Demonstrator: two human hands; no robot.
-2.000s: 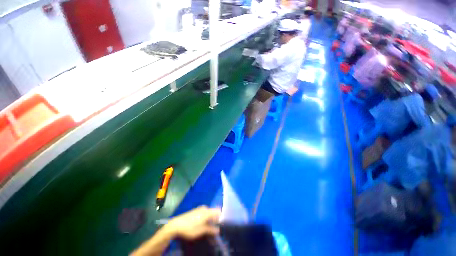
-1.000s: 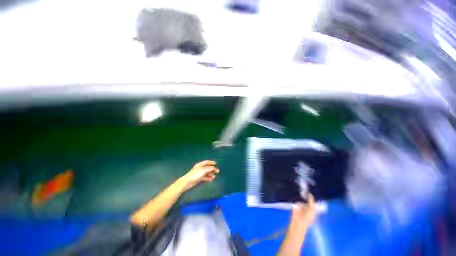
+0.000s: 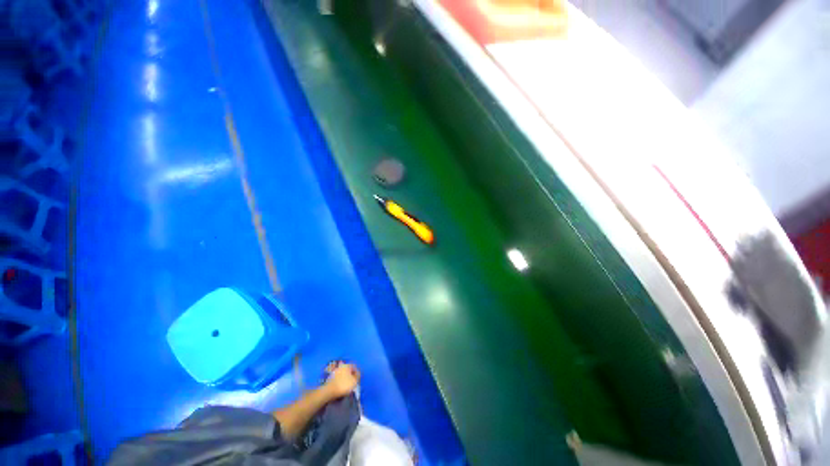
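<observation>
My left hand (image 3: 341, 378) is low in the picture, bent in front of my dark clothing over the blue floor. It is small and blurred, and whether it holds anything is unclear. My right hand is not in view. An orange-yellow screwdriver (image 3: 408, 221) with dark ends lies on the green bench (image 3: 473, 337), its thin tip towards the upper left. A round grey dish (image 3: 389, 171) lies flat on the bench just beyond that tip, apart from it.
A bright blue stool (image 3: 218, 335) stands on the floor to the left. The raised white shelf (image 3: 610, 136) runs along the right, with an orange-red tray (image 3: 519, 20) and a blurred grey bundle (image 3: 774, 291) on it. A pale post (image 3: 614, 456) shows at the bottom.
The view has swung round to the left along the bench. The dark tray with the pale rim and my right hand have left the picture. My left hand is now lower, by my clothing.
</observation>
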